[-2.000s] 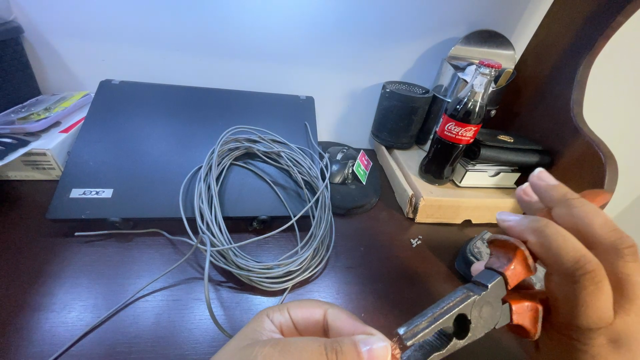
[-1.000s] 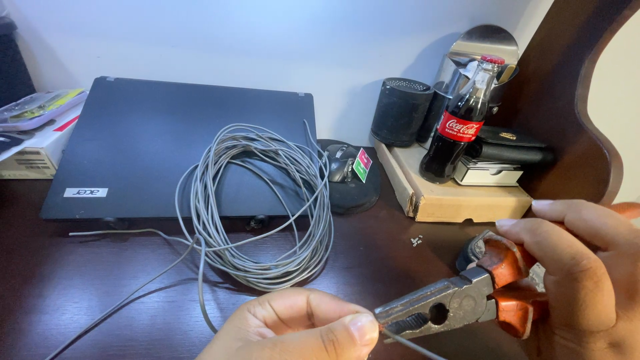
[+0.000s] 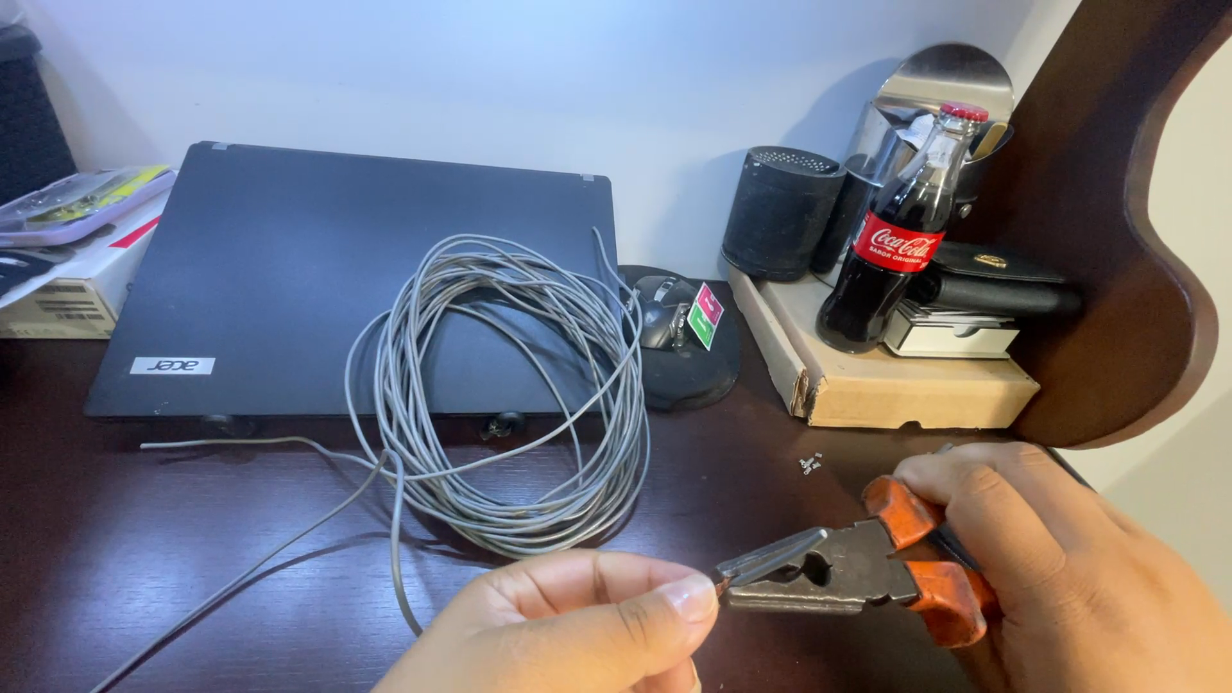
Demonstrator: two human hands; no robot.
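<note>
My right hand [image 3: 1078, 558] is closed on the orange handles of a pair of long-nose pliers [image 3: 828, 573]. The jaws point left, and their tips touch a short bit of copper-coloured wire [image 3: 721, 584] at my left fingertips. That wire is pinched between the thumb and forefinger of my left hand [image 3: 577, 626]; the rest of it is hidden by the hand. A coil of grey cable [image 3: 630, 423] lies partly on a closed black laptop [image 3: 289, 279], with one loose end on the table to the left.
Small metal bits [image 3: 810, 464] lie on the dark wooden table [image 3: 318, 597]. Behind the pliers, a cardboard box [image 3: 914, 395] carries a Coca-Cola bottle [image 3: 881, 260], a black mesh cylinder [image 3: 784, 212] and a black case [image 3: 1001, 279]. A mouse [image 3: 664, 313] sits beside the laptop.
The plier jaws have turned in my right hand's grip, and their tips now meet the copper-coloured wire. A grey cable length seen below the jaws one second ago no longer shows there.
</note>
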